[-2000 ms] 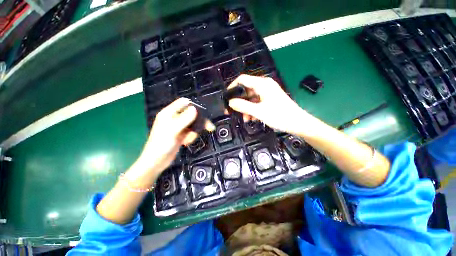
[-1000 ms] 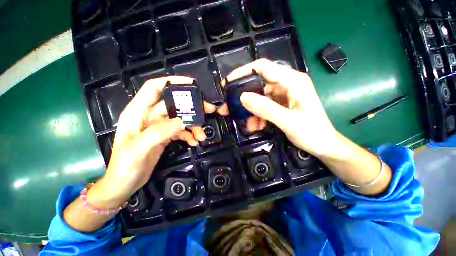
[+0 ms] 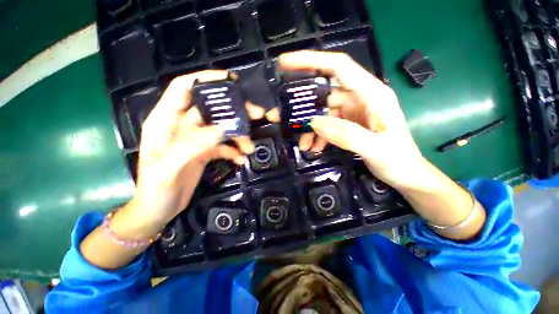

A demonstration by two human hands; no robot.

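My left hand holds a strapless smartwatch by its edges, with rows of white text on its lit display and my thumb at its lower edge. My right hand holds a second smartwatch. Its display shows white text lines with a red mark and a green mark below, and my thumb is at its lower right corner. Both watches are over the black blister tray. Near pockets hold watches with ringed backs facing up, such as one watch back. My hands hide some pockets.
A lone watch unit lies on the green surface right of the tray. A black pen with a yellowish part lies below it. A second tray is at the far right. A pale edge strip runs at upper left.
Since one second ago, the left watch's white code block has become text lines. The right watch's dark display now shows text with red and green marks. Both hands sit slightly higher in the picture.
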